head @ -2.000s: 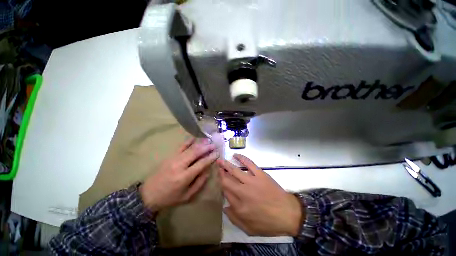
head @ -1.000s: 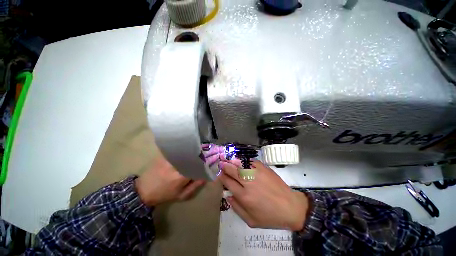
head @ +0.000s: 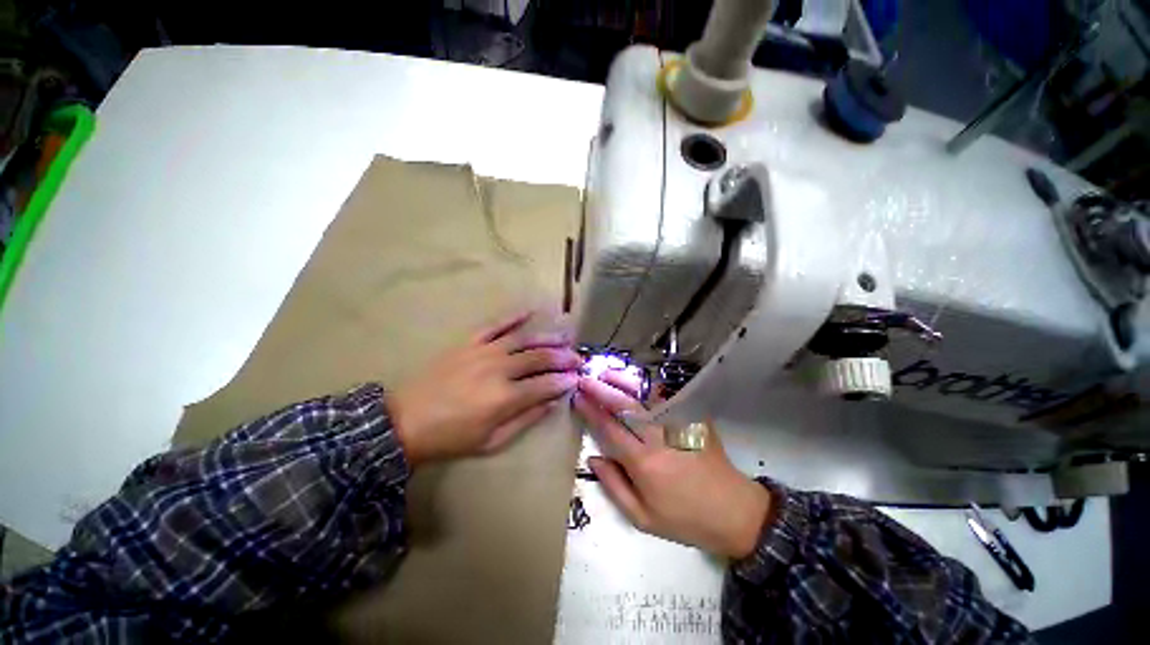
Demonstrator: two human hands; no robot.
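A large tan trouser panel (head: pixel 347 296) lies flat on the white table, left of and up to the sewing machine's needle area. The white "brother" sewing machine (head: pixel 807 239) stands on the right, its lamp lit over the presser foot. My left hand (head: pixel 486 388) lies flat on the panel beside the needle area, fingers spread a little. My right hand (head: pixel 668 473) is at the panel's right edge, fingertips under the lamp near the left fingertips. Glare and the machine head hide the needle and what the right fingertips touch.
Thread snips (head: pixel 1000 551) lie on the table right of my right sleeve. The white table (head: pixel 227 164) has ruler marks at its front edge. A green basket rim (head: pixel 51 189) is at the far left. A blue knob (head: pixel 864 101) sits on top of the machine.
The view has shifted, so the machine shows further right and more of the panel's back edge is visible. My left hand is no longer behind the thread take-up guard. Both hands stay near the needle.
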